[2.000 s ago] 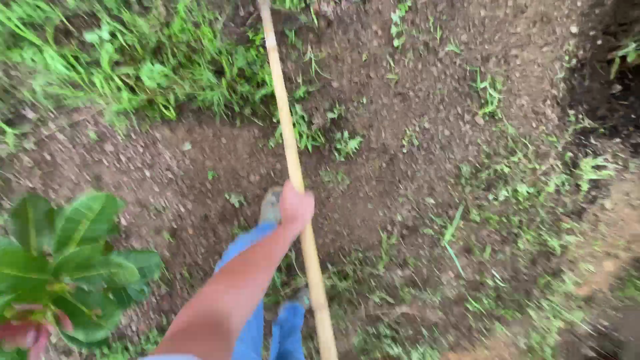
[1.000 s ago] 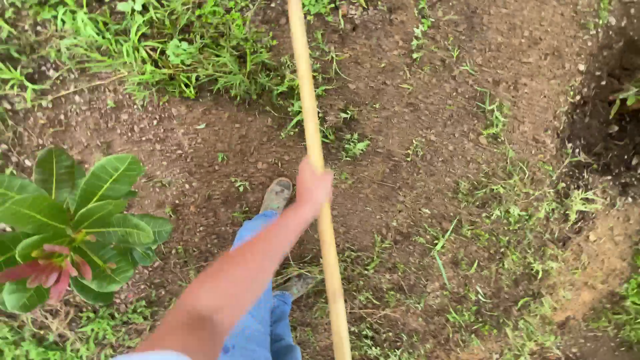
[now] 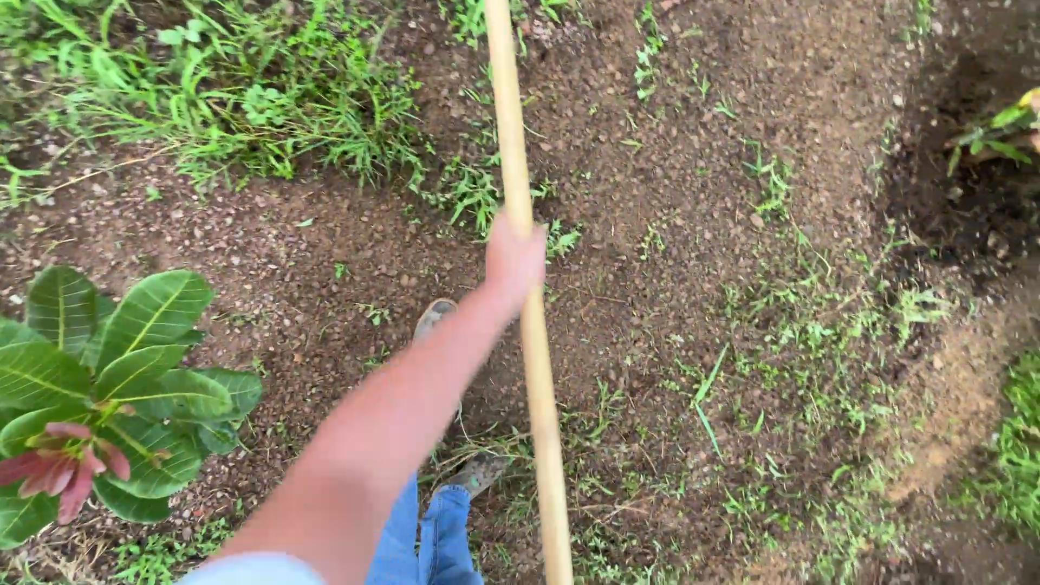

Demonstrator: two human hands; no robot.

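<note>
My left hand is closed around a long, pale wooden handle, slightly blurred. The handle runs from the top edge of the head view down to the bottom edge, tilted a little to the left at its top. Both its ends lie outside the picture, so any tool head on it is hidden. My left forearm reaches in from the lower left, with a light sleeve at the bottom edge. My right hand is out of view.
A broad-leaved plant with reddish young leaves stands at left. Grass grows at upper left. My shoes are on brown soil with scattered weeds. A dark dug patch and a small plant lie at right.
My left hand has moved farther up the view over the soil, still around the handle. A yellow patch now shows beside the small plant at the right edge.
</note>
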